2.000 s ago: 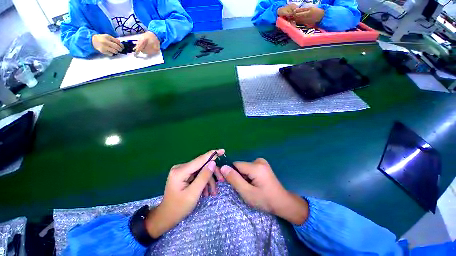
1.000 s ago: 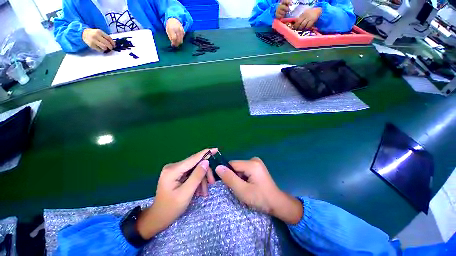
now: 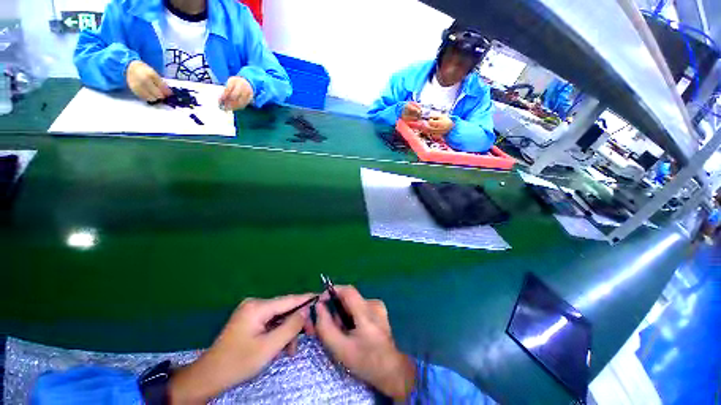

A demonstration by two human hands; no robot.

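My left hand point(image 3: 257, 336) pinches a thin dark strip point(image 3: 291, 311) between thumb and fingers, its tip pointing at my right hand. My right hand point(image 3: 360, 340) holds a small dark tool or part point(image 3: 338, 307) with a thin silvery tip. The two tips are close together; whether they touch I cannot tell. A tiny dark piece shows between my fingertips, too small to name. Both hands are bare, just above a silvery bubble wrap sheet point(image 3: 304, 378) at the near edge of the green bench point(image 3: 182, 237).
A glossy black panel point(image 3: 551, 328) lies at right. A black housing point(image 3: 458, 204) lies on bubble wrap point(image 3: 387, 213) further forward. Across the bench, one person works over a white board point(image 3: 103, 115) with small black parts, another over a red tray point(image 3: 466, 157). A raised metal frame crosses the upper right.
The view has turned right and up, showing more of the hall. My right hand's dark item now stands more upright, its silvery tip pointing up. Both hands keep hold of their items.
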